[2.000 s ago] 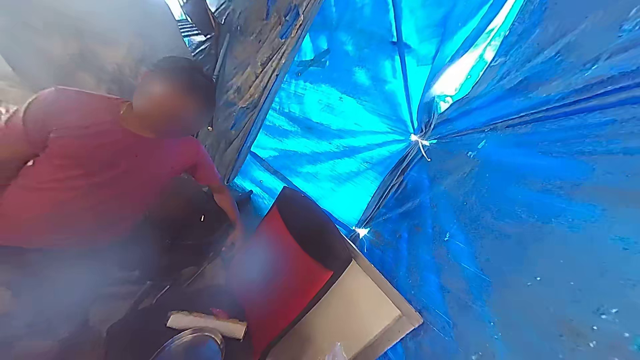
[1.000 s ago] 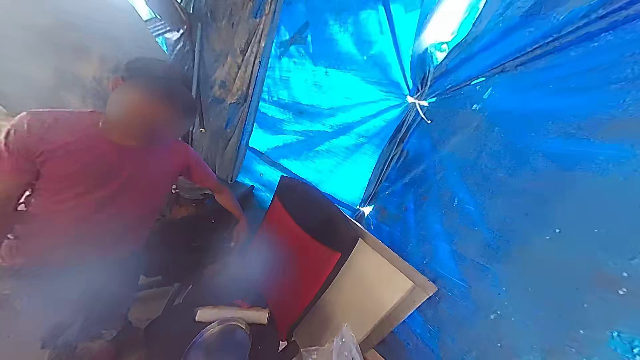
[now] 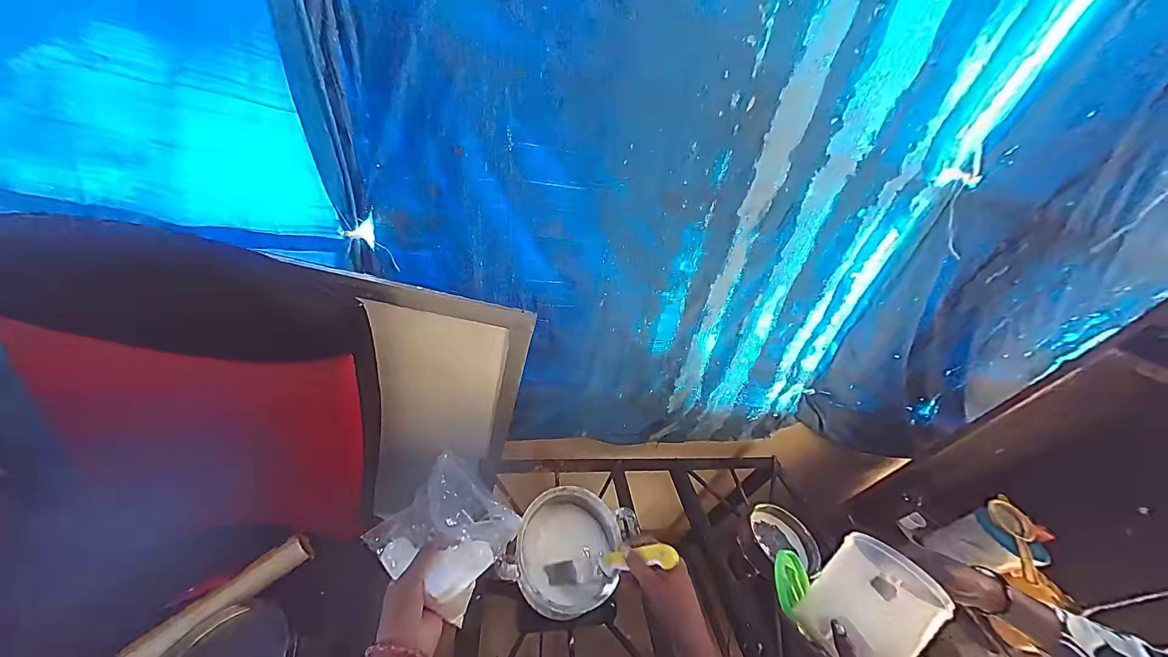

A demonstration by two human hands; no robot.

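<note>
In the head view, my left hand (image 3: 411,602) grips a clear plastic bag (image 3: 456,506) with white packets or lumps inside, left of a round metal pot (image 3: 550,534). Pale, whitish contents and a small dark grey patch show in the pot. My right hand (image 3: 659,584) holds a yellow-handled tool (image 3: 655,555) at the pot's right rim; the kind of tool cannot be told. The pot stands over a dark metal frame (image 3: 639,465).
At the right, another person's hand (image 3: 967,584) is at a white plastic tub (image 3: 881,593) beside a green lid (image 3: 790,584). Behind them lie a metal bowl (image 3: 783,538) and a strainer (image 3: 1011,522). A rolling pin or wooden roll (image 3: 228,593) lies left; blue tarpaulin (image 3: 584,182) hangs behind.
The view has swung far to the right. Both my hands, the pot and another person's hand with the tub now show; the person in the red shirt is out of view.
</note>
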